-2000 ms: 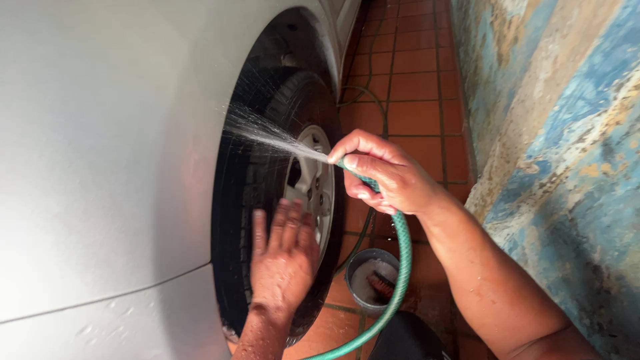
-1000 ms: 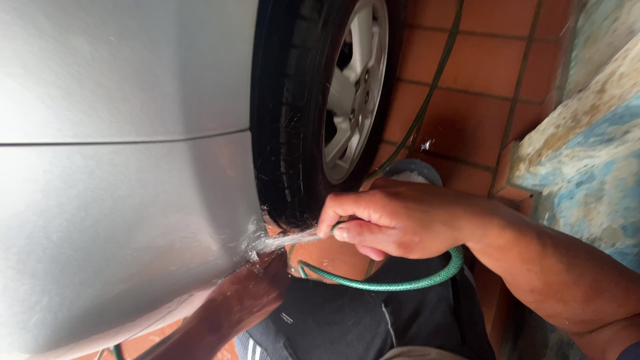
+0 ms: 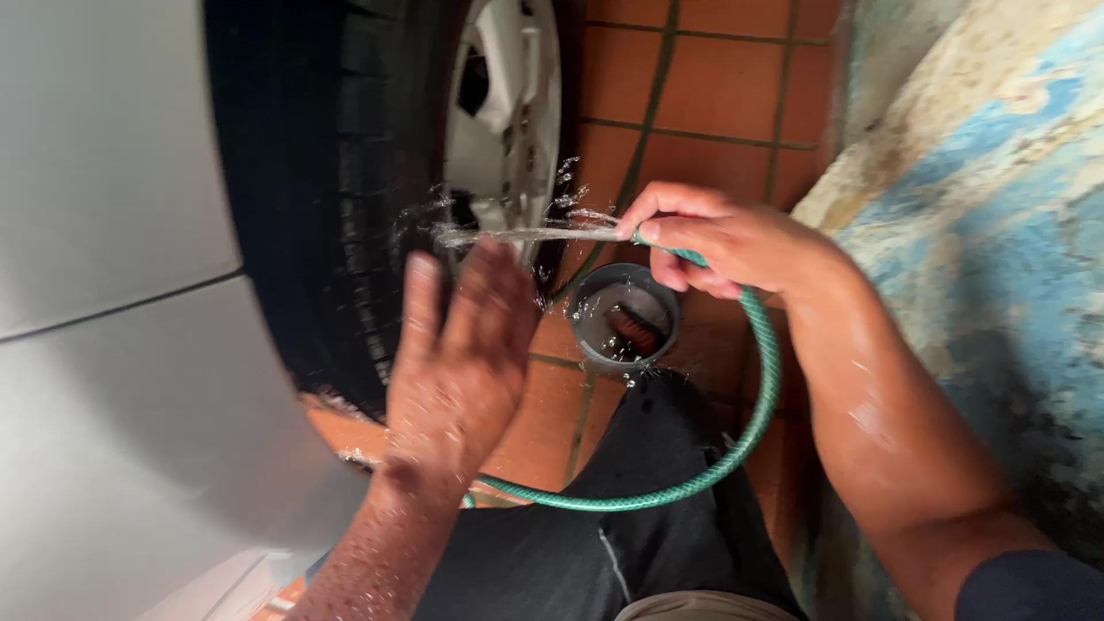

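My right hand [image 3: 716, 241] grips the end of a green garden hose [image 3: 763, 362], thumb and forefinger at its mouth. A jet of water [image 3: 552, 233] leaves the hose leftward and splashes near the wheel. My left hand [image 3: 470, 354], wet and slightly blurred, is spread in front of the tire [image 3: 371, 172] with nothing in it; its fingertips are just below the jet, and whether they touch the tire I cannot tell. Right of the tire's tread shows the silver alloy wheel rim [image 3: 509, 112]. The hose loops down across my lap and passes behind my left wrist.
A silver car body panel [image 3: 112, 172] fills the left side. On the terracotta tile floor [image 3: 724, 86] stands a grey bucket [image 3: 582, 332] with sudsy liquid and a brush [image 3: 636, 328]. A thin hose or cable runs behind it. A wall with peeling blue paint [image 3: 1018, 216] borders the right.
My left hand has come up from the lower edge of the body panel to the front of the tire. The water jet has shifted from that panel edge to the wheel.
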